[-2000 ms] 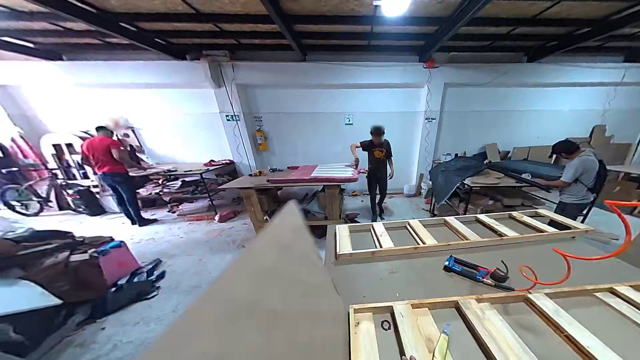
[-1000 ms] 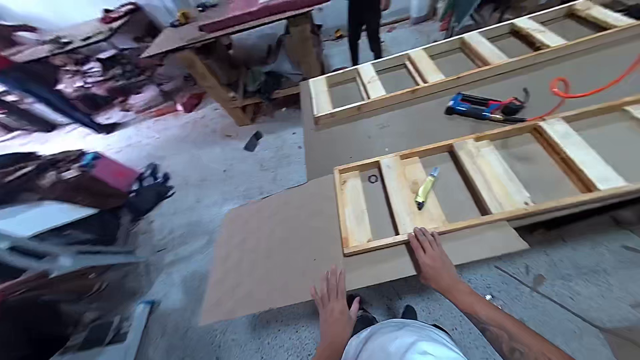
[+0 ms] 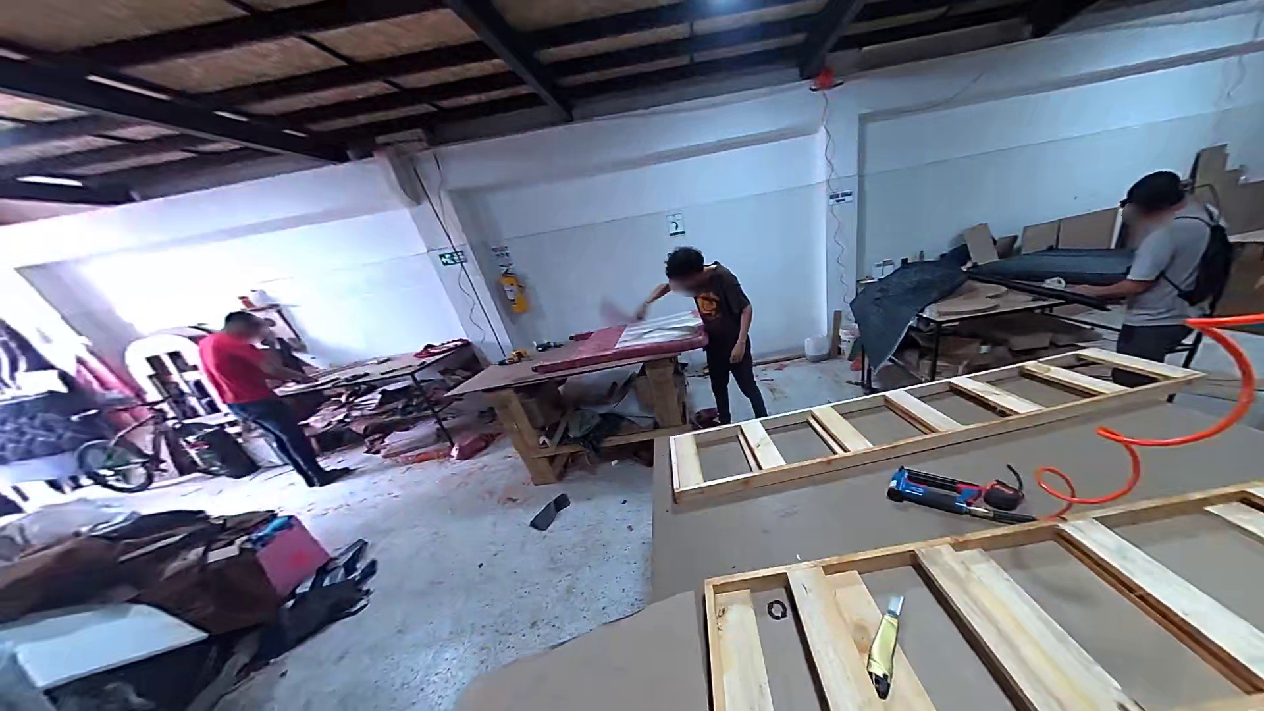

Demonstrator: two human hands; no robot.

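Neither my left hand nor my right hand shows in the head view. A slatted wooden frame (image 3: 987, 553) lies at the lower right on brown sheet board (image 3: 602, 660), and a utility knife (image 3: 885, 647) with a yellowish handle rests on its slats. Near the knife, a small dark ring (image 3: 777, 609) is visible between two slats. Farther back lies a second slatted wooden frame (image 3: 928, 420). Between the two frames sit a blue and black air stapler (image 3: 938, 491) and a tape measure (image 3: 1003, 491), with a coiled orange air hose (image 3: 1136, 449) beside them.
Three people work beyond, at a table with cut pieces (image 3: 395, 370), a wooden workbench (image 3: 494, 377) holding a red and white piece, and a table draped with dark fabric (image 3: 899, 306). Fabric scraps (image 3: 188, 573) are heaped at the lower left. A dark object (image 3: 550, 511) lies on the floor.
The view has tilted up from the board, and both hands, seen one second ago near the frame's close edge, are out of it. The person at the middle workbench now leans over it.
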